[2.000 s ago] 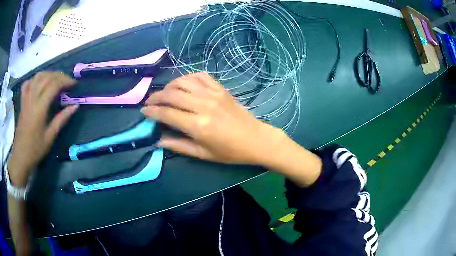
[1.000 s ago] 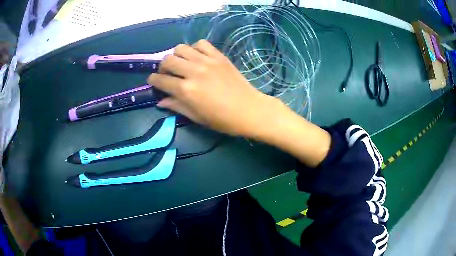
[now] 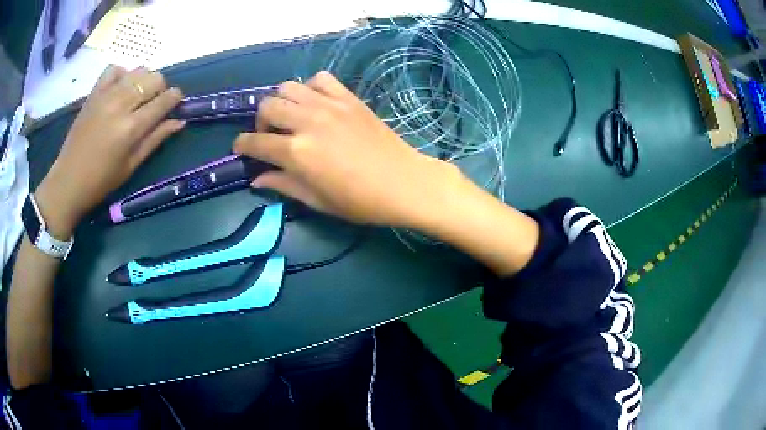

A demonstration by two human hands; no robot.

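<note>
Two pink 3D printing pens lie at the upper left, black button faces up. My left hand (image 3: 120,138) holds the front end of the upper pink pen (image 3: 225,103). My right hand (image 3: 327,151) is at the wide rear ends of both pink pens and covers them; its fingers are on the lower pink pen (image 3: 186,186), whose display shows small lit marks. Two blue pens, the upper (image 3: 206,252) and the lower (image 3: 210,294), lie below on the mat, nozzles to the left. Thin black cords run from their rear ends.
A coil of clear filament (image 3: 500,101) lies behind my right hand. A black cable (image 3: 574,92), scissors (image 3: 620,138) and an open cardboard box (image 3: 705,88) are at the right. A white board (image 3: 197,29) with a yellow label (image 3: 134,38) is along the back.
My left hand has come back in from the lower left and taken the upper pink pen's front end. Compared with two seconds ago, the pink pens now show their button faces.
</note>
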